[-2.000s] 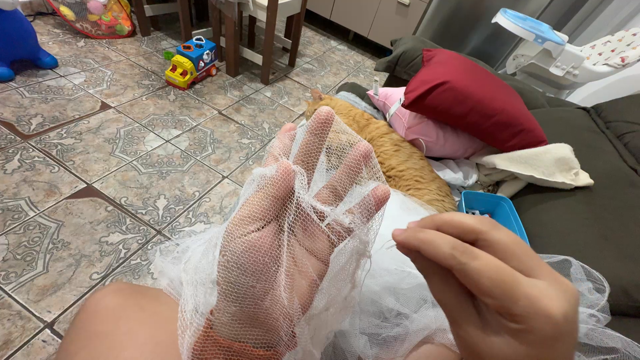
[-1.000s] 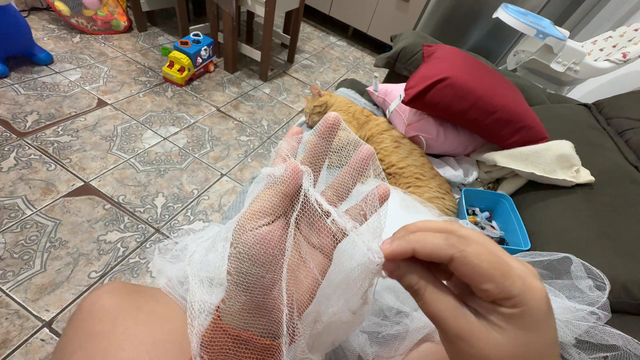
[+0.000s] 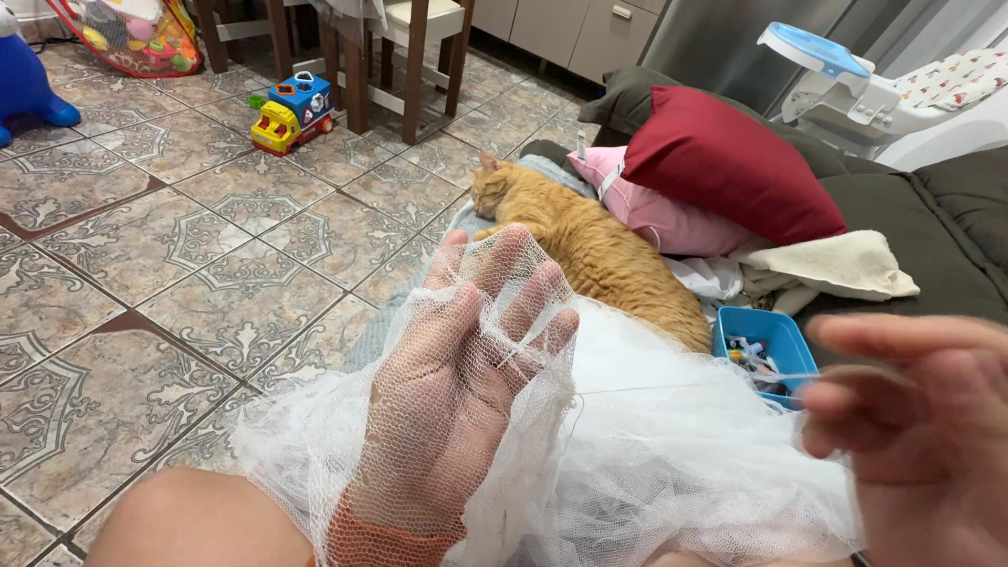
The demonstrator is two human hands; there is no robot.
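White tulle netting (image 3: pixel 693 441) lies bunched over my lap, and a layer of it is draped over my left hand (image 3: pixel 465 378). That hand is palm up under the mesh, its fingers curled a little with the netting stretched over them; a gathered fold crosses near the fingers. My right hand (image 3: pixel 913 394) is raised at the right, blurred, its thumb and fingertips near each other. A thin thread (image 3: pixel 654 388) runs from the netting edge towards it. Whether a needle is between those fingertips cannot be told.
An orange cat (image 3: pixel 598 244) lies beyond the netting. A blue plastic box (image 3: pixel 768 339) with small items stands on the right, near a red cushion (image 3: pixel 724 165), a pink cushion (image 3: pixel 654 213) and a cream cloth (image 3: pixel 835 264). A toy truck (image 3: pixel 291 114) sits on the tiled floor.
My right hand was close to the netting edge beside my left hand a second ago; it has moved away to the right. My left hand stays under the mesh.
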